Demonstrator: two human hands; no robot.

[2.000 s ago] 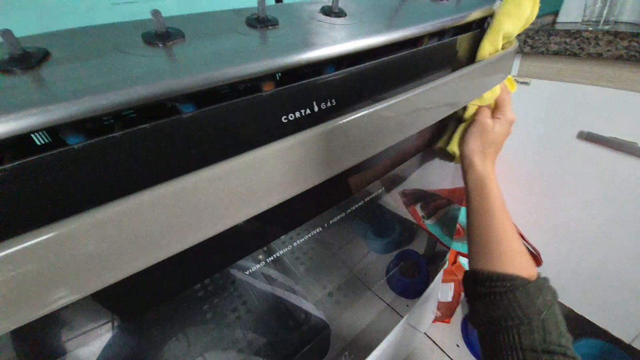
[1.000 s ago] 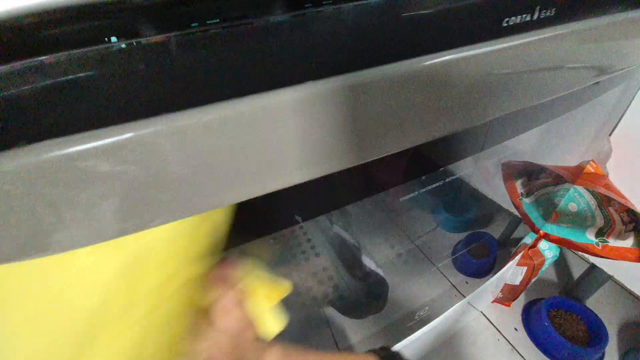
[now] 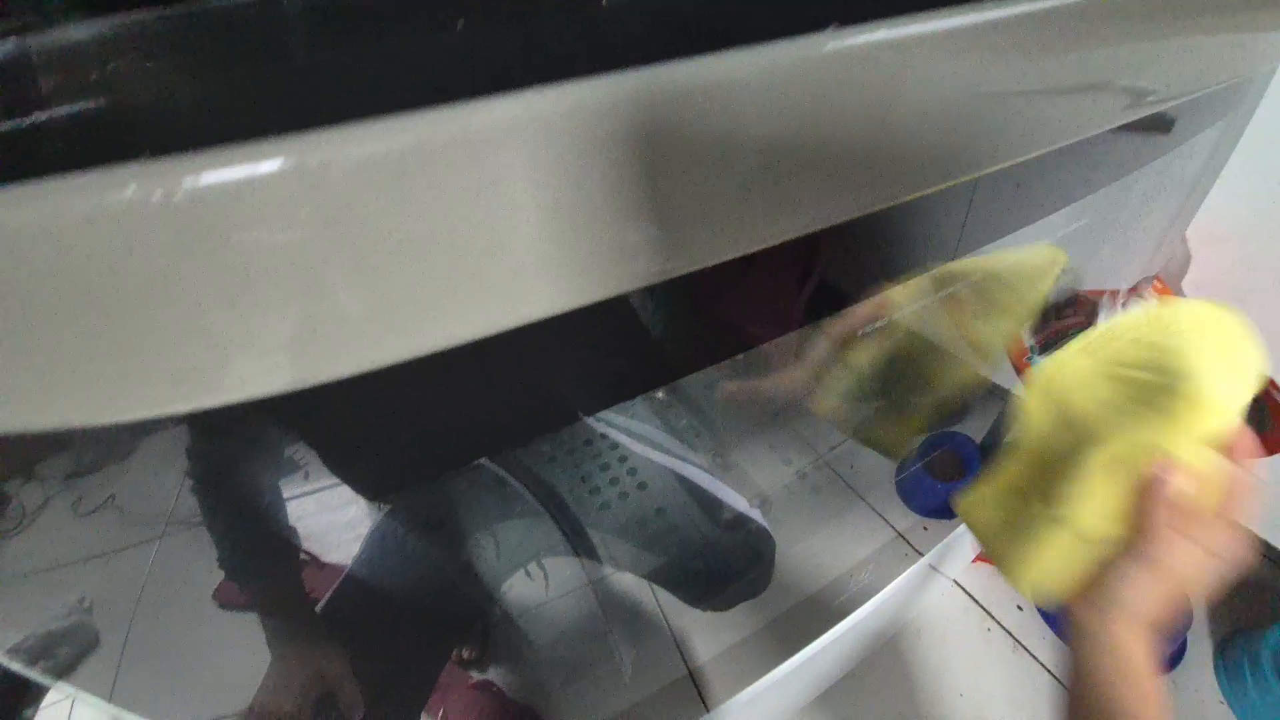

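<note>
My right hand [image 3: 1170, 540], blurred by motion, grips a yellow cloth [image 3: 1130, 440] at the right side, in front of the glass oven door [image 3: 600, 540] of a stove. Both hand and cloth are mirrored in the dark glass. Whether the cloth touches the glass cannot be told. Above the glass runs the wide grey metal handle [image 3: 480, 230], with the black control panel [image 3: 380, 60] over it. My left hand itself is out of view; a hand and sleeve show only as a reflection at the lower left of the glass.
Behind the cloth, an open red bag [image 3: 1270, 415] stands on the white tiled floor [image 3: 900, 640]. A blue bowl [image 3: 1175, 650] is partly hidden by my wrist, and a turquoise container [image 3: 1250, 665] sits at the lower right edge. A white surface [image 3: 1245, 190] rises at the right.
My right hand was at the right end of the handle with the cloth two seconds ago. A blurred hand with the cloth was at the lower left one second ago; the cloth is now at the right.
</note>
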